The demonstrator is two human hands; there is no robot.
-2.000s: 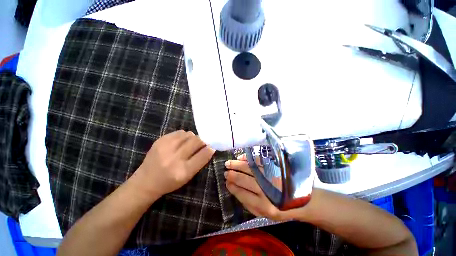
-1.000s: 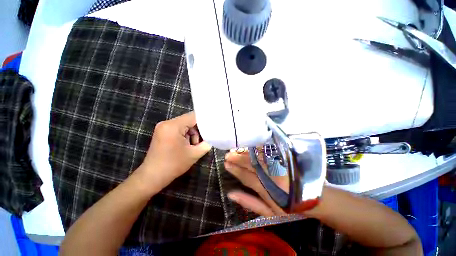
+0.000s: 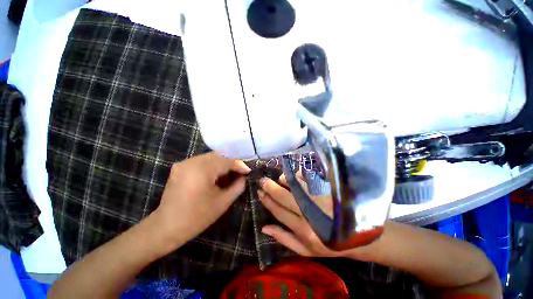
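The dark plaid fabric panel [image 3: 123,117] lies flat on the table, left of and in front of the white sewing machine head [image 3: 234,87]. My left hand [image 3: 201,184] is on the panel just left of the needle area, thumb and index finger pinching the cloth at a seam edge. My right hand [image 3: 292,216] lies on the cloth right of that edge, fingers spread and fingertips near the needle area. The shiny metal guard [image 3: 359,181] with its red-orange tip hides part of the right hand. The presser foot and needle are not clearly visible.
A folded plaid bundle [image 3: 14,169] lies at the left table edge. Blue crates [image 3: 485,228] show below the table at right and lower left. The grey ribbed tension knob [image 3: 414,190] is right of the guard. A round red-orange thing [image 3: 286,283] is at the bottom edge.
The view has moved closer to the machine head. My left hand has changed its pinch on the cloth near the needle area. My right fingers have shifted slightly; the scissors have mostly left view.
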